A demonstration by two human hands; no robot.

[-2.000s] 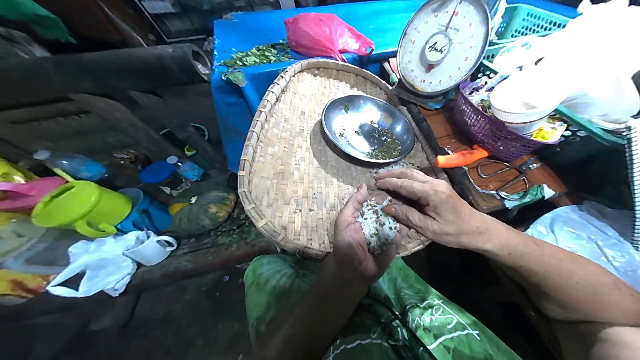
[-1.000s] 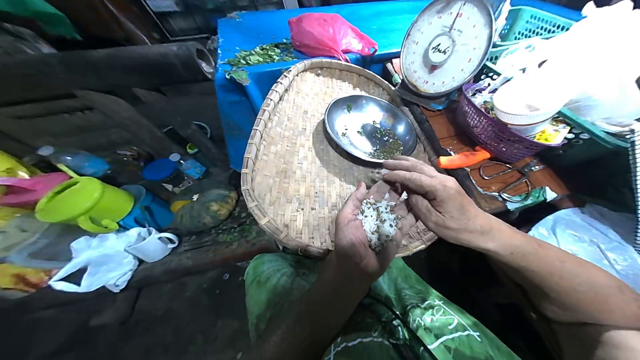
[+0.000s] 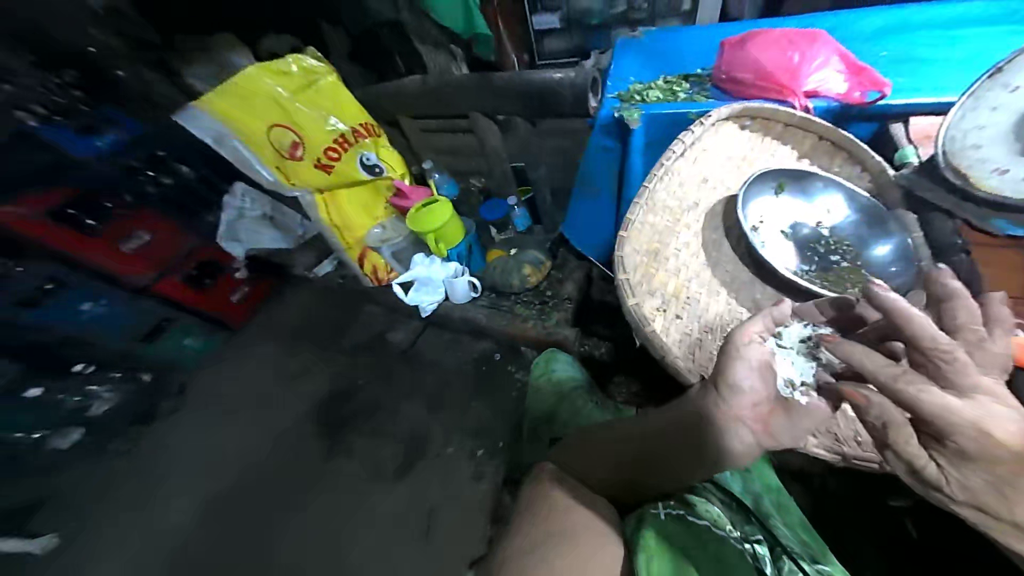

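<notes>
My left hand (image 3: 764, 392) is palm up, its fingers curled around a clump of whitish, flaky material (image 3: 798, 358) with dark green bits in it. Over that palm reaches my right hand (image 3: 932, 388), fingers spread, fingertips at the clump's edge. Both are above the near right part of a woven bamboo tray (image 3: 680, 272). On the tray, just beyond the fingers, a shallow metal bowl (image 3: 832, 200) holds dark green bits and some liquid or wet residue.
A blue-covered table (image 3: 672, 48) bears green leaves (image 3: 664, 90) and a pink plastic bag (image 3: 792, 66). At the right edge is a dial scale (image 3: 988, 136). Leftward are a yellow sack (image 3: 300, 128), a green plastic pitcher (image 3: 436, 226), a squash (image 3: 518, 270) and red crates (image 3: 104, 248).
The view has swung left. My right hand lay over the clump two seconds ago, lifted to show it one second ago, and now has its fingers spread at its edge.
</notes>
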